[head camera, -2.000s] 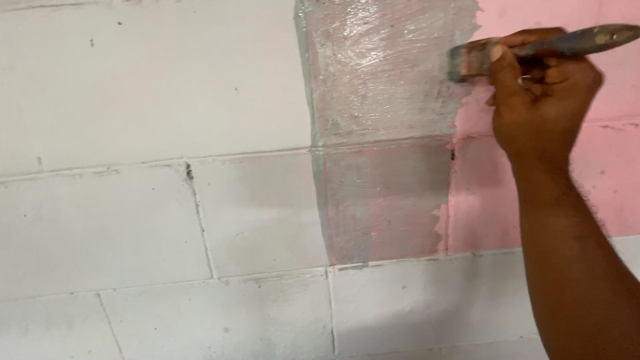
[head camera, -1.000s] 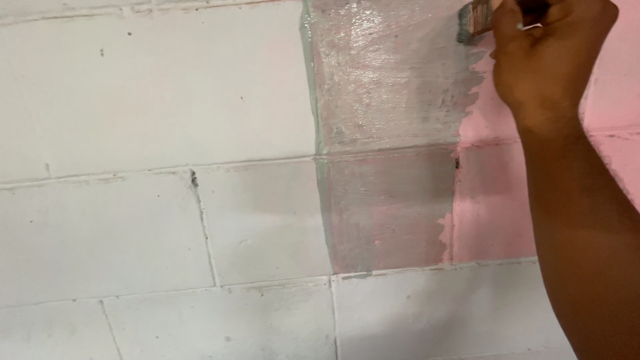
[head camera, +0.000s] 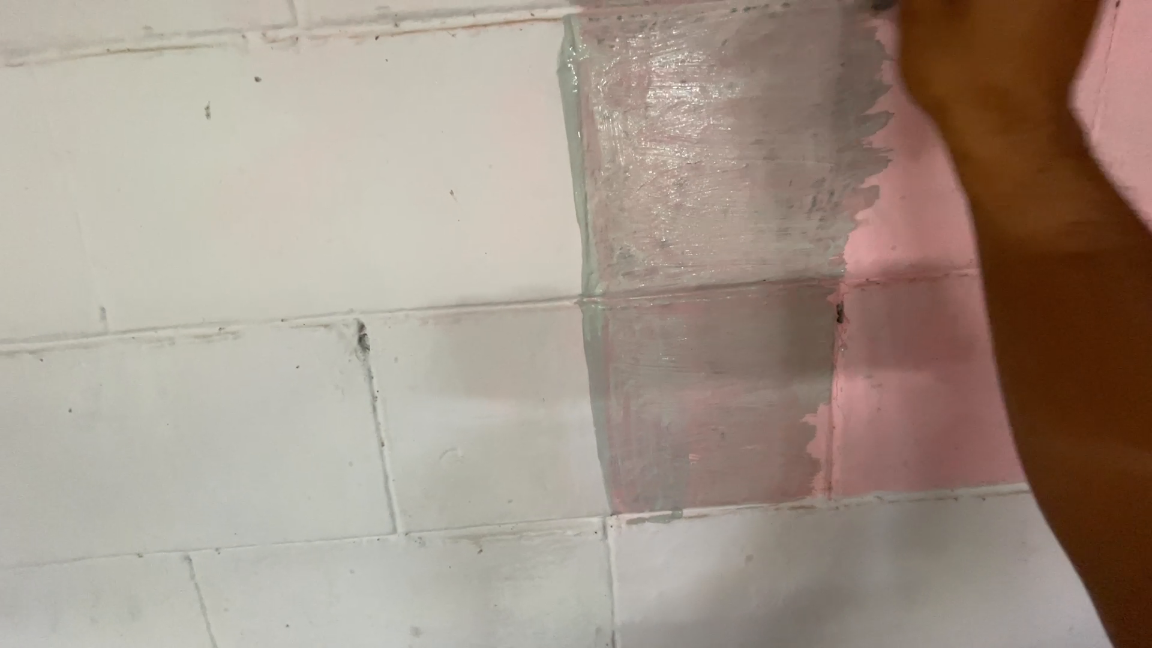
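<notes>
My right hand (head camera: 999, 54) is at the top right edge, its fingers cut off by the frame. A sliver of the dark bristles of a paintbrush (head camera: 880, 4) shows just left of it, against the top of the painted patch; the handle is out of view. Thin grey paint (head camera: 720, 180) covers part of the pink block wall (head camera: 909, 207), streaky and wet with shine, its right edge ragged. A thicker grey-green line of paint (head camera: 576, 171) runs down the patch's left side, beside the white blocks. My left hand is not in view.
White painted blocks (head camera: 288, 198) with mortar joints fill the left and the bottom. A small dark pit (head camera: 363, 337) marks one joint. My right forearm (head camera: 1071, 360) hides part of the wall at the right, and soft shadows fall across the lower blocks.
My right hand, with the paintbrush in it, has moved up along the right edge of the grey patch, towards the top of the frame. Grey now reaches further into the pink there.
</notes>
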